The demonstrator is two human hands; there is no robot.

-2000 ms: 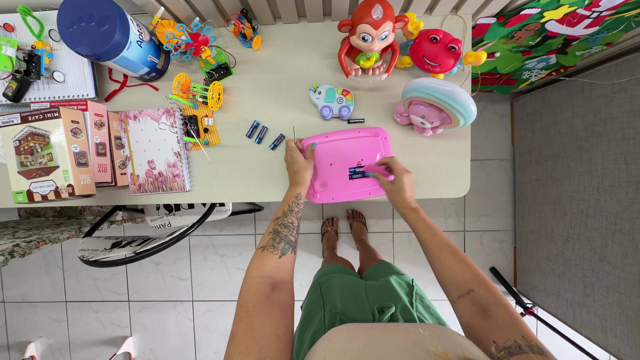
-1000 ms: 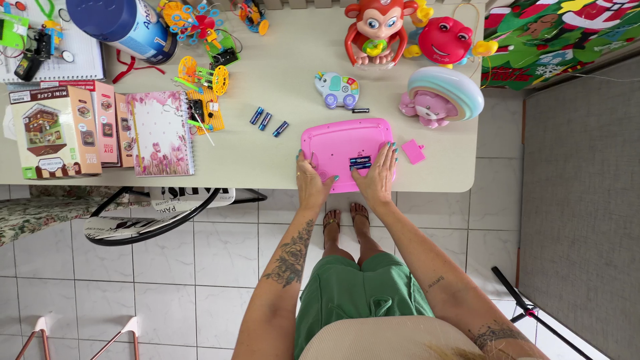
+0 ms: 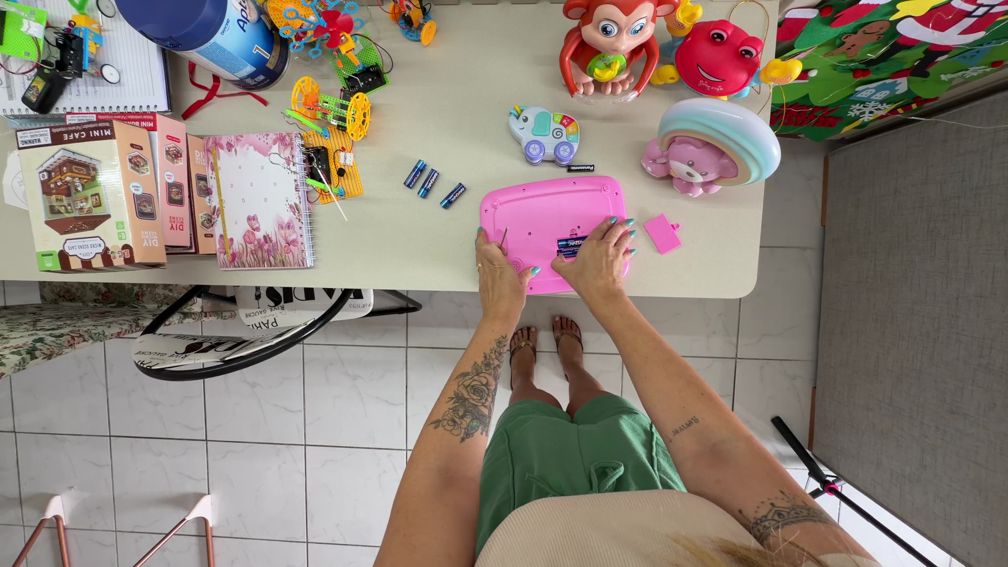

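A pink plastic toy (image 3: pixel 543 213) lies back side up at the table's front edge, its battery compartment uncovered with blue batteries (image 3: pixel 568 246) in it. My left hand (image 3: pixel 501 277) grips the toy's left edge; a thin shaft, perhaps a screwdriver's, shows by its fingers. My right hand (image 3: pixel 600 260) rests on the toy's right side, its thumb at the batteries and its fingers over the compartment's right end, which they hide. Just right of the toy lies a pink battery cover (image 3: pixel 663 234). Several loose blue batteries (image 3: pixel 428 183) lie to the left, and a black battery (image 3: pixel 581 168) sits above the toy.
An elephant toy (image 3: pixel 545 135) stands behind the pink toy. Farther back are a monkey toy (image 3: pixel 610 39) and a red toy (image 3: pixel 717 59); a pink bear toy (image 3: pixel 693 161) is at right. A spiral notebook (image 3: pixel 260 201) and boxes (image 3: pixel 94 197) stand left. A chair (image 3: pixel 236 346) is below the table's edge.
The pink battery cover, in my right hand two seconds ago, now lies on the table at right. My right hand has moved onto the toy beside the batteries.
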